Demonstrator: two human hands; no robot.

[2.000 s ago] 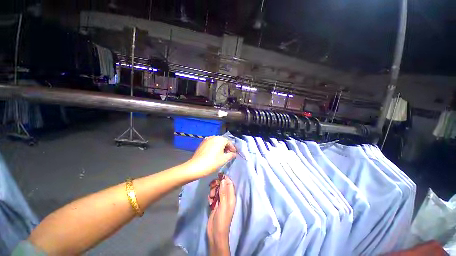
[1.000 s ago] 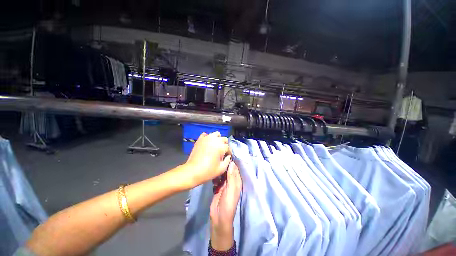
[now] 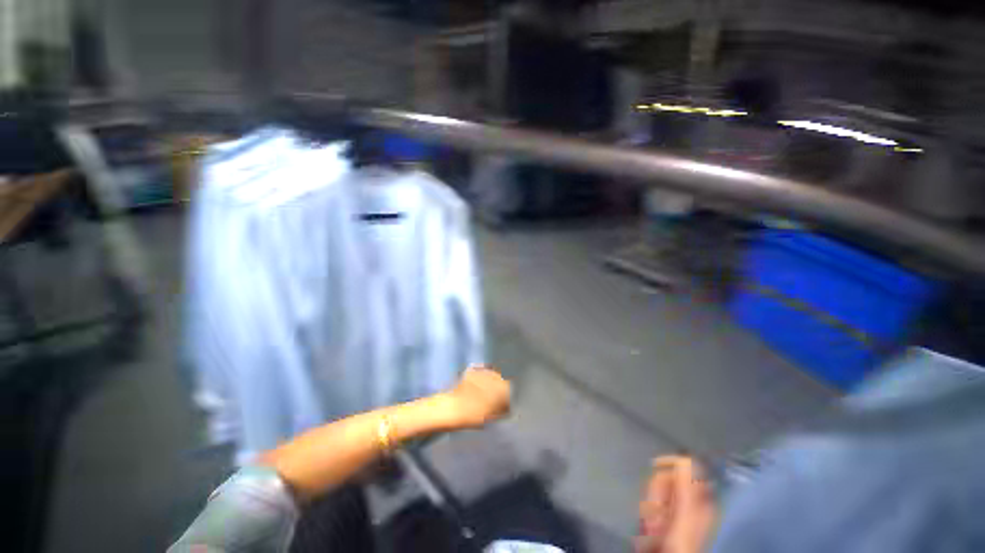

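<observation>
My left hand [image 3: 483,398], with a gold bracelet on the wrist, is a loose fist in the lower middle, in front of the floor. Nothing shows in it, but blur hides the fingers' detail. My right hand [image 3: 677,508] is at the bottom edge, right of centre, partly cut off, with fingers bent. It is beside a blue garment [image 3: 864,475] at the lower right; whether it touches the cloth or holds anything cannot be told. More light blue garments [image 3: 270,248] hang at the left; one shows a dark label at its neck.
A grey metal rail [image 3: 670,167] crosses from upper left to right. A blue bin [image 3: 826,297] stands on the grey floor [image 3: 572,313] at the right. A worn table [image 3: 32,200] is at the far left edge. Dark trousers show at the bottom.
The view has swung left and blurred. The near garments have shifted to the right edge, and the left group has come into view. My hands have left the garment's collar and are now apart and lower.
</observation>
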